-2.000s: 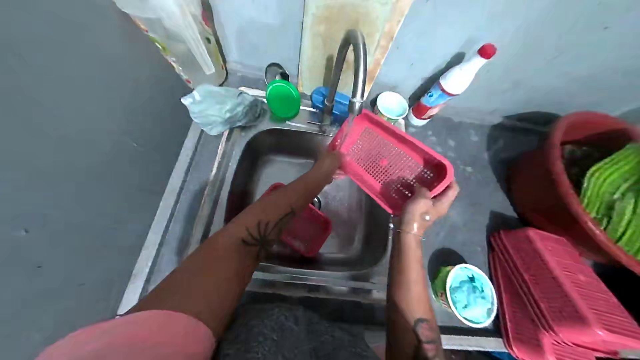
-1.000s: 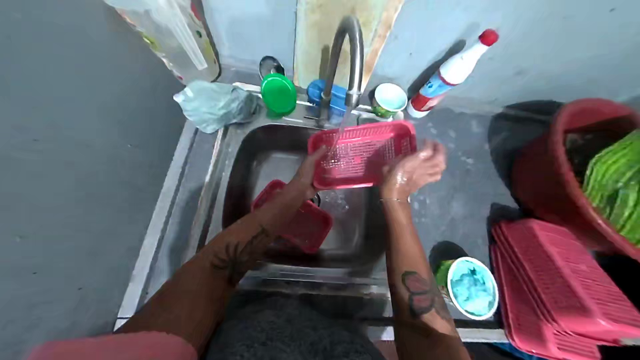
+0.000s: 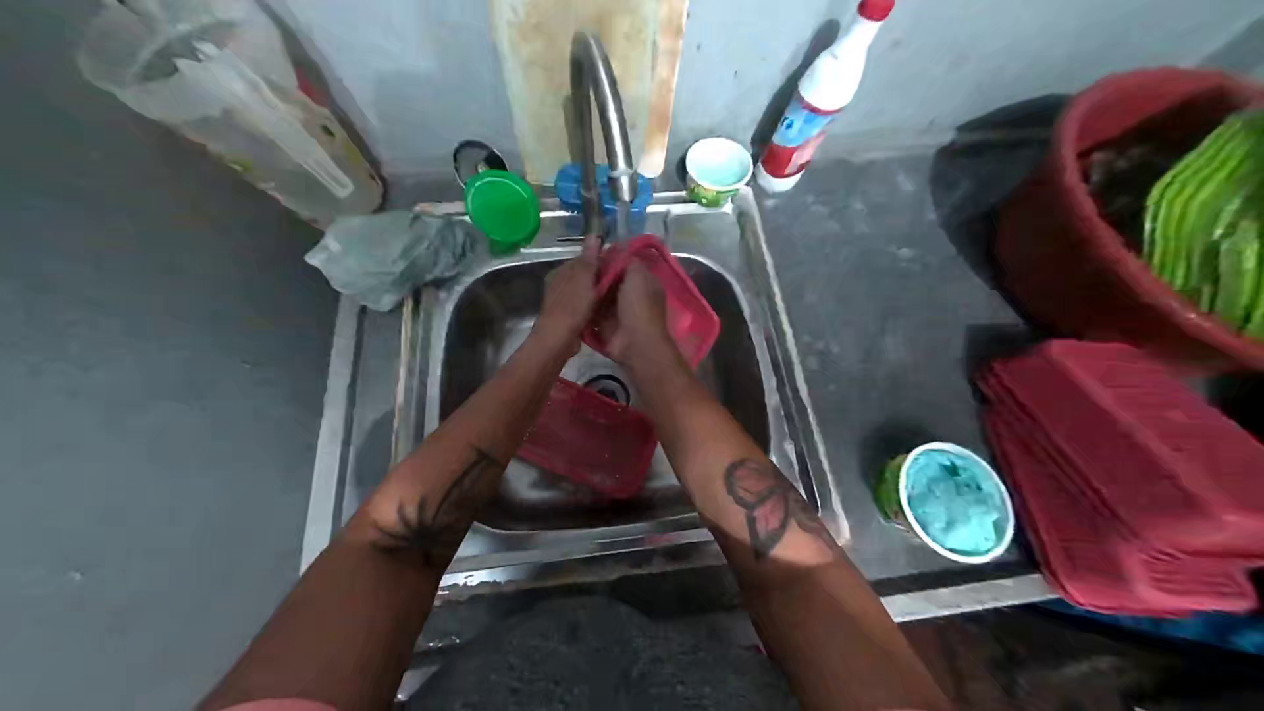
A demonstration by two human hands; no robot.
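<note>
Under the steel gooseneck faucet (image 3: 604, 109), a pink perforated plastic basket (image 3: 691, 314) is tilted over the metal sink (image 3: 750, 395). My left hand (image 3: 571, 296) grips its left side, fingertips partly hidden. My right hand (image 3: 637, 311) reaches inside the basket, its fingers bent and mostly hidden; whether it holds anything cannot be seen. A second pink basket (image 3: 592, 439) lies in the sink basin beside the drain (image 3: 607, 388).
Around the sink stand a green-lidded container (image 3: 503, 207), a plastic bag (image 3: 385, 257), a small tub (image 3: 718, 170) and a white bottle (image 3: 815, 99). To the right are a tub of blue paste (image 3: 956, 502), stacked pink baskets (image 3: 1126, 474) and a red bucket (image 3: 1037, 217).
The held basket has turned and tilted beneath the faucet. My right hand, apart from the basket with fingers spread a second ago, is now inside it.
</note>
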